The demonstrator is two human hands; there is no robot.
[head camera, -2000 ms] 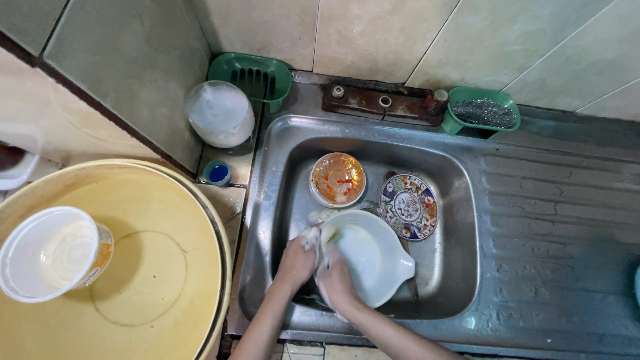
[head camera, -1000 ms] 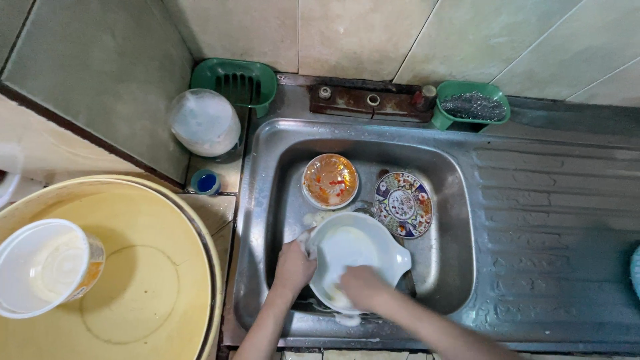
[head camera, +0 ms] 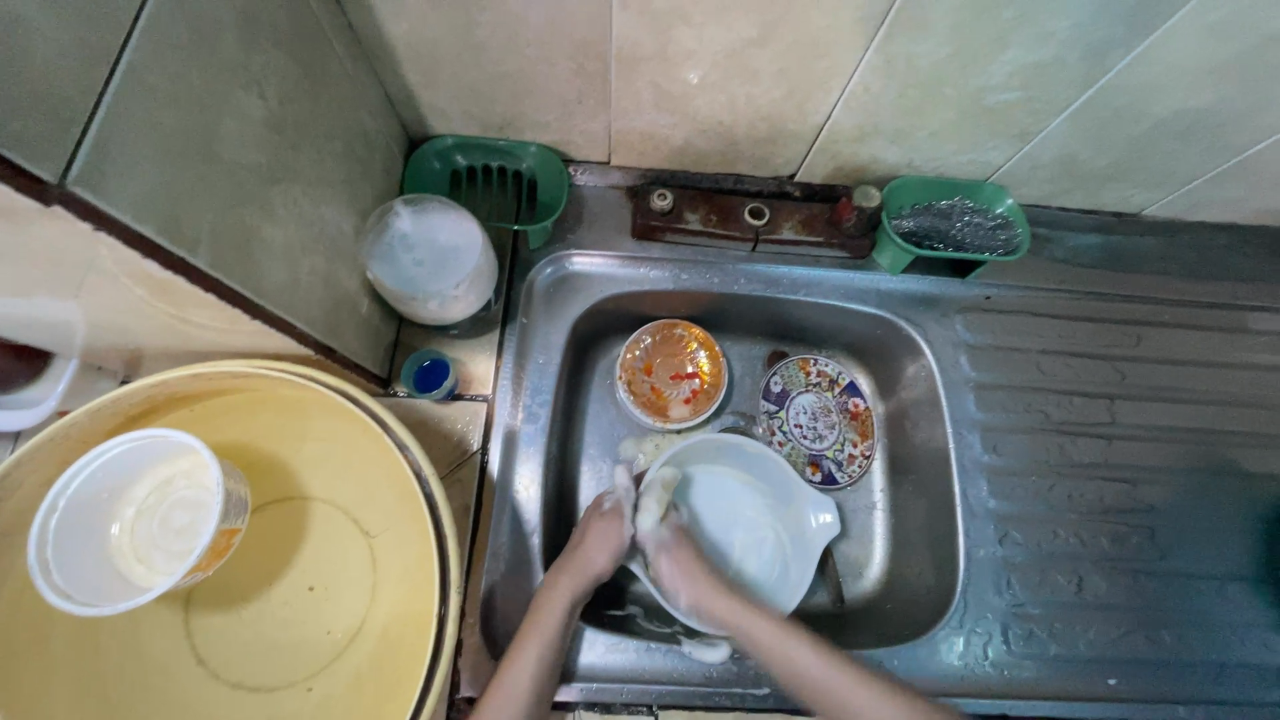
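A white bowl with a spout-like handle (head camera: 755, 520) is in the steel sink, with soapy film inside. My left hand (head camera: 603, 530) grips its left rim, foam on the fingers. My right hand (head camera: 668, 545) presses a pale, foamy sponge or cloth (head camera: 657, 500) against the same side of the rim; the fingers are partly hidden by foam and blur. Behind the bowl lie a small orange-stained glass bowl (head camera: 672, 372) holding liquid and red bits, and a patterned saucer (head camera: 818, 422) to its right.
Around the sink (head camera: 940, 480) stand a green soap dish (head camera: 540, 190), a tub of whitish paste (head camera: 430, 262), a blue cap (head camera: 431, 374), and a green holder with metal scourers (head camera: 955, 228). At left, a white tub (head camera: 130, 520) rests on a large yellow basin (head camera: 290, 580). The ridged drainboard (head camera: 1110, 480) lies right.
My right hand has moved from inside the white bowl to its left rim, close beside my left hand. My left hand stays at that rim.
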